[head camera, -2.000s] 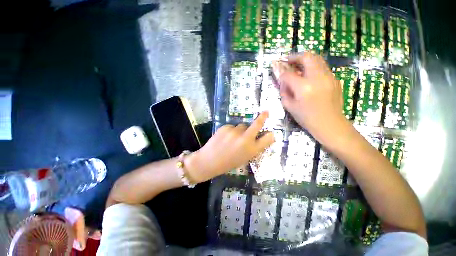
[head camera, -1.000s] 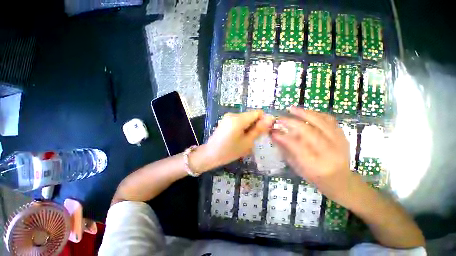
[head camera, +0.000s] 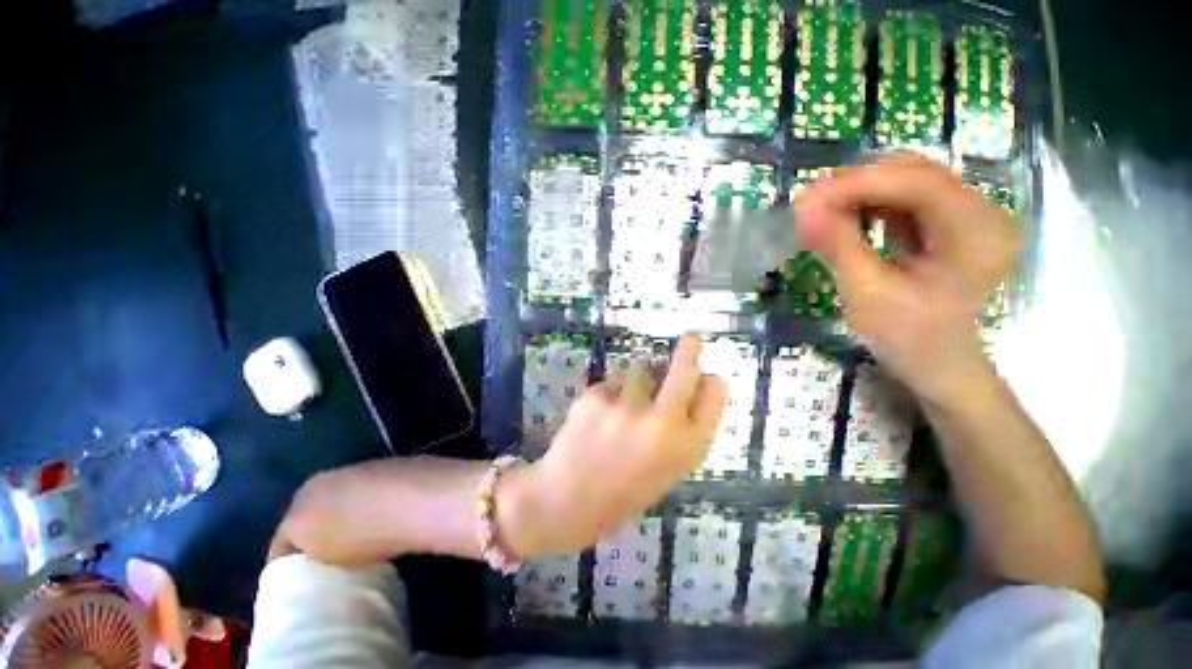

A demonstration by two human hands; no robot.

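Observation:
My right hand (head camera: 915, 255) pinches a thin greyish dome sheet (head camera: 745, 248) by its right end. The sheet is blurred and lies over or just above the third board of the tray's second row; contact cannot be told. My left hand (head camera: 614, 451) is over the third row, index finger extended towards the sheet's lower edge, with nothing visible in it. The dark tray (head camera: 507, 235) holds bare green boards (head camera: 745, 65) in the top row. White-covered boards (head camera: 565, 229) show at the second row's left and in the lower rows. My hands hide some pockets.
A smartphone (head camera: 396, 353) and a white earbud case (head camera: 281, 376) lie left of the tray. Pale dome sheet strips (head camera: 386, 157) lie above the phone. A thin dark tool (head camera: 207, 268), a water bottle (head camera: 118, 490) and a pink fan (head camera: 79, 634) are farther left. Glaring clear film (head camera: 1111, 327) is at right.
My hands were together over the third row with a white sheet. They have parted; my right hand has moved up and right with a sheet. My left index finger is now extended.

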